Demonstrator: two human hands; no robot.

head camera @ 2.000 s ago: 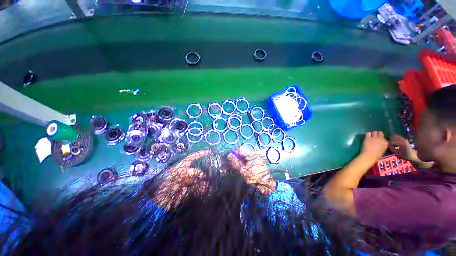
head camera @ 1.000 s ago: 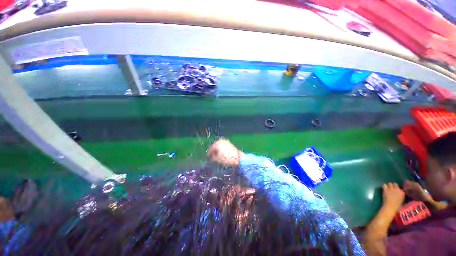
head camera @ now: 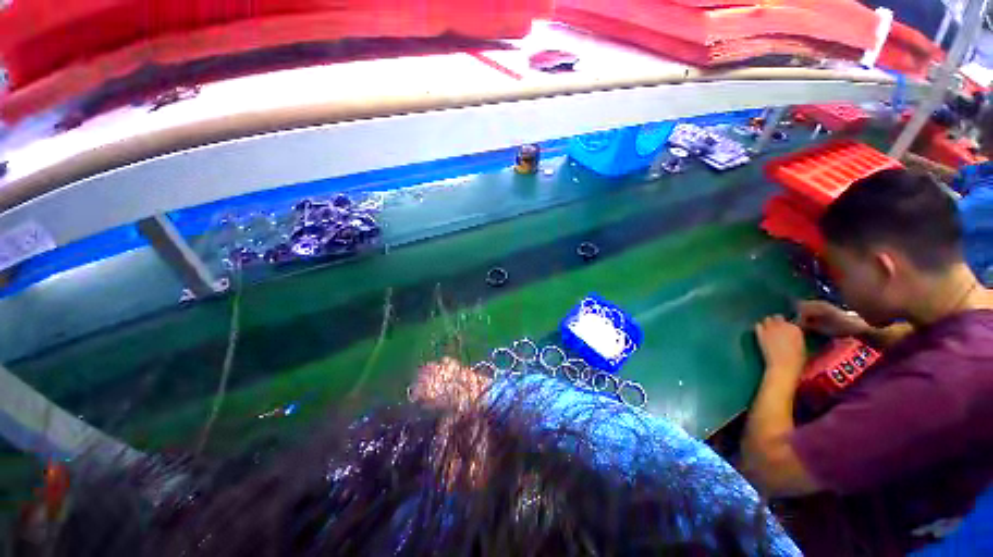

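Observation:
My right hand (head camera: 452, 386) shows at the lower middle, partly behind dark hair, with a blue sleeve behind it; its fingers are blurred, and I cannot tell whether it holds anything. My left hand is not visible. Thin silver-grey open rings (head camera: 552, 358) lie on the green belt just beyond and right of my right hand, partly hidden by the sleeve. A small blue tray (head camera: 571, 334) with thin white rings stands behind them. The dark round parts left of my hand are mostly hidden by hair.
Two dark rings (head camera: 497, 276) lie farther back on the belt (head camera: 697, 294). Beyond are a clear tray of dark parts (head camera: 327, 226) and a blue container (head camera: 621, 147). An overhead shelf (head camera: 436, 128) crosses the top. At right, a person (head camera: 893, 403) works over a red slotted tray (head camera: 838, 367) near red crates (head camera: 833, 172).
The view has swung right and up, so more shelf and the neighbour show. My right hand, earlier reaching over the belt, is now lower and nearer the silver rings.

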